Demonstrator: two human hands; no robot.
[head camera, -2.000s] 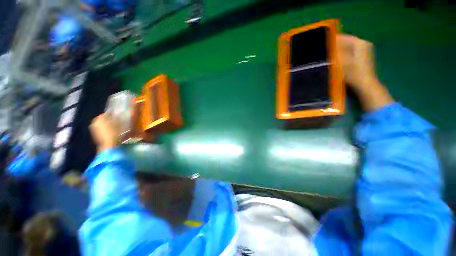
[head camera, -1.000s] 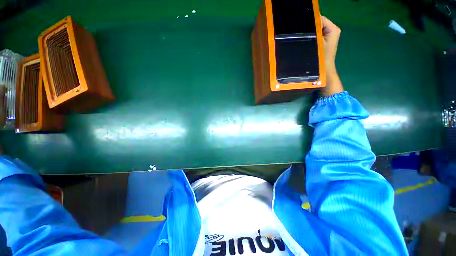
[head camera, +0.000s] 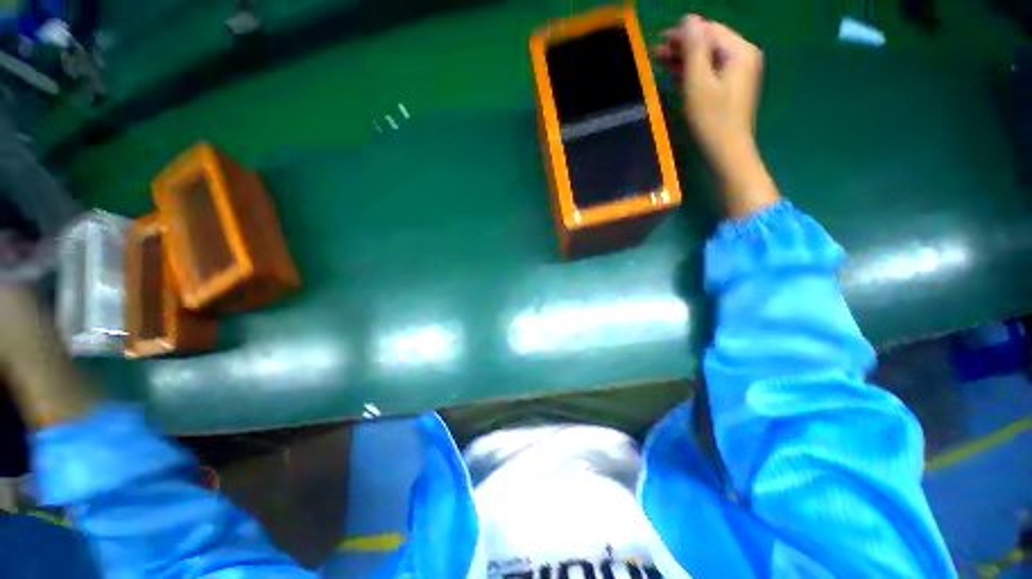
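A tall stack of orange frames stands on the green bench, with a glossy black panel filling its top. My right hand is just right of its upper end, apart from it, with fingers curled together and nothing visible in them. My left hand is at the far left edge, strongly blurred; its fingers and anything in them cannot be made out. Two ribbed orange stacks, a taller one and a lower one, stand at the left beside a pale, clear block.
The dark-green bench has its front edge near my body. A brighter green surface runs behind it. A small pale piece lies at the upper right, and tiny white scraps lie near the middle. Blurred equipment shows at the upper left.
The view has shifted, so the left stacks sit further right. My right hand has come away from the black-topped stack, its fingers now curled. My left hand is at the far left, blurred, beyond the pale block.
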